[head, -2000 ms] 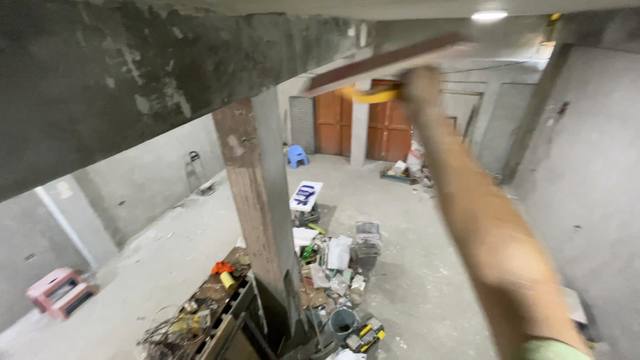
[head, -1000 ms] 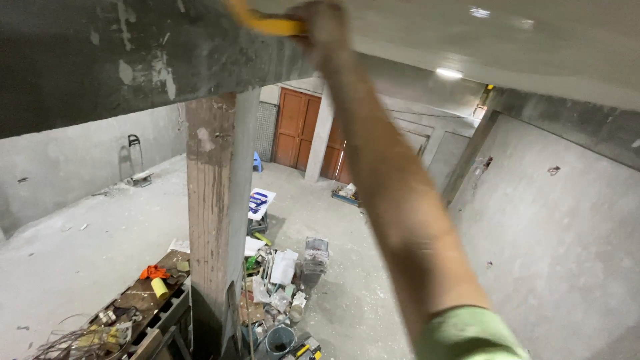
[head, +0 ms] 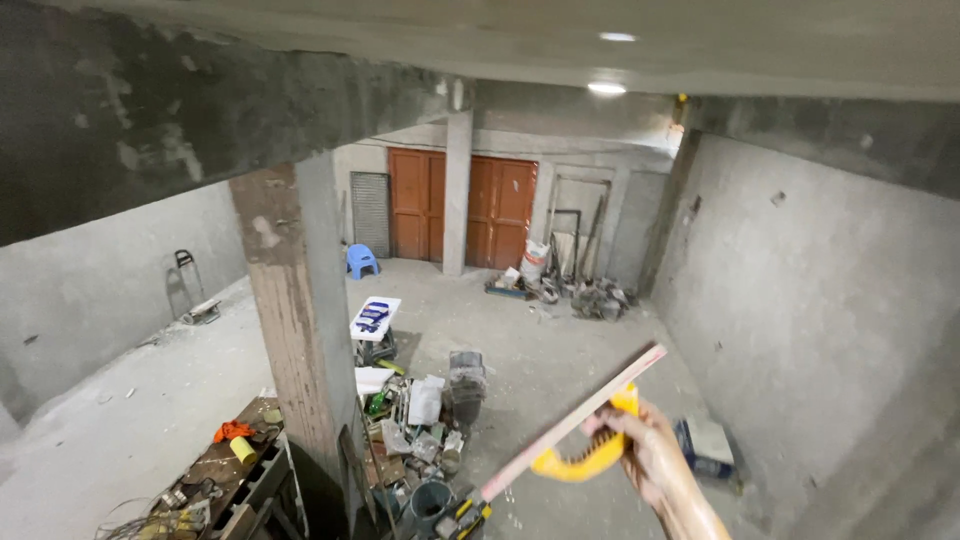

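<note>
My right hand (head: 651, 450), at the lower right, grips the yellow plastic handle (head: 581, 469) of a long, narrow float or sanding board (head: 574, 424). The board is tilted, with its upper end to the right and its pale edge showing; its working face is hidden. It is held in the air, apart from the ceiling (head: 480, 30) and the dark plastered beam (head: 187, 105). My left hand is out of view.
A concrete column (head: 289, 322) stands at centre left beside a cluttered wooden bench (head: 217, 465). Buckets (head: 430, 501), bags and rubble lie on the floor below. A blue plastic stool (head: 362, 260) is near orange-brown doors (head: 501, 210). A box (head: 705, 448) sits by the right wall (head: 810, 315).
My right arm, raised near the ceiling and beam in both earlier frames, has come down to the lower right with the yellow-handled board still in the hand. The view has shifted as well.
</note>
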